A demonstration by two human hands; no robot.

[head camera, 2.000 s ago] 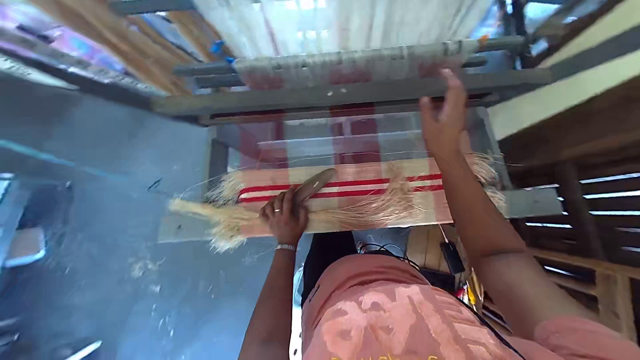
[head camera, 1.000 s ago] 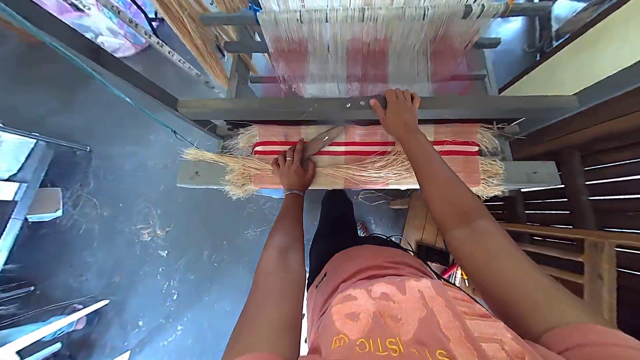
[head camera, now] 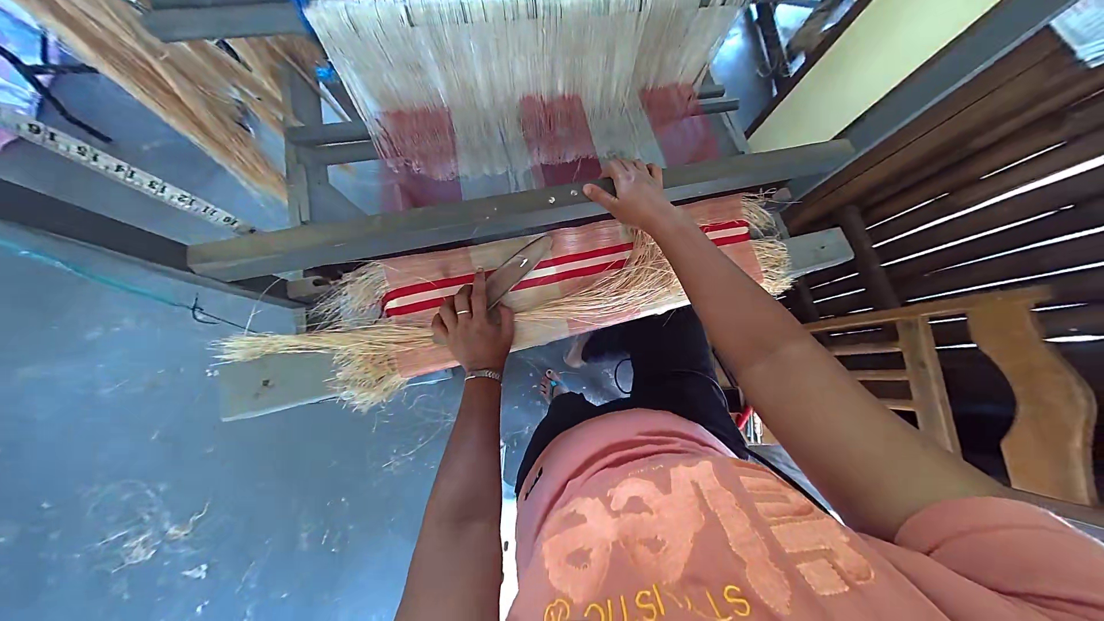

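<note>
My left hand [head camera: 473, 326] rests at the left part of the striped woven cloth [head camera: 595, 259], its fingers around the lower end of a flat, pointed weaving shuttle or knife-like tool [head camera: 519, 269]. A bundle of loose straw-coloured fibres [head camera: 371, 335] passes under that hand and runs along the cloth. My right hand [head camera: 636, 194] lies over the grey wooden beater beam [head camera: 483, 216], fingers on its far side and thumb on top. Beyond the beam, pale warp threads [head camera: 517, 69] with red bands stretch across the loom.
Long raw fibres [head camera: 172, 95] hang at the upper left, near a measuring tape [head camera: 129, 177] on a loom bar. The front beam's end [head camera: 276, 379] sticks out at left. At right stand a wooden chair [head camera: 1026, 388] and a slatted wall [head camera: 975, 216].
My right hand, raised above the cloth two seconds ago, has come to the beater beam. The beam sat closer over the cloth one second ago. My left hand still holds the tool.
</note>
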